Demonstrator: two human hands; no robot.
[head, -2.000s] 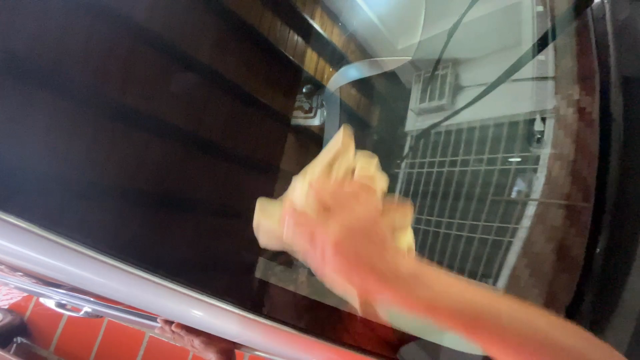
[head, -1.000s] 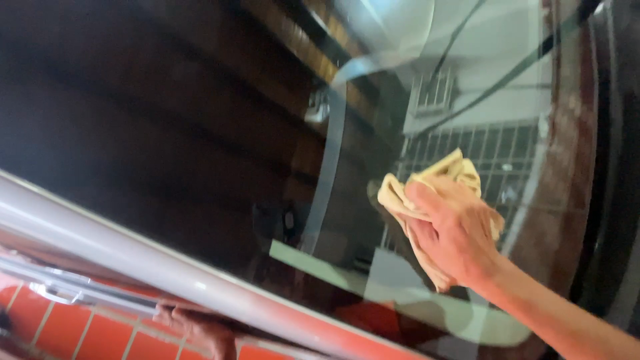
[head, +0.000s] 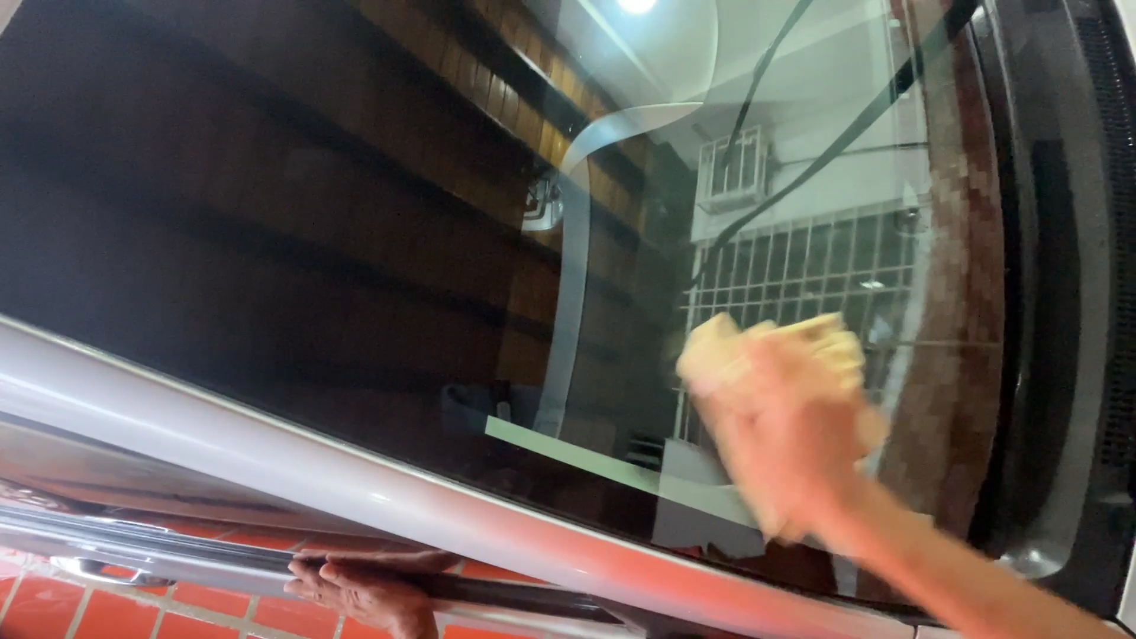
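My right hand (head: 799, 435), blurred, is closed on a crumpled yellow cloth (head: 772, 351) and presses it against a car windshield (head: 399, 266), over its lower right part. My right forearm comes in from the lower right corner. At the bottom left, my left hand (head: 368, 595) lies against the side of the car, just outside the silver roof pillar (head: 355, 497). Its fingers point left and it holds nothing; its wrist is cut off by the frame edge.
A black cowl panel (head: 1056, 311) with a grille runs down the right side. A door handle (head: 111, 572) shows at the lower left, near red floor tiles (head: 213, 599). Window bars, a boxed unit and wooden ceiling slats show as reflections in the glass.
My right hand has moved over the glass with the cloth, first to the right, then slightly back left. My left hand stays at the car's side.
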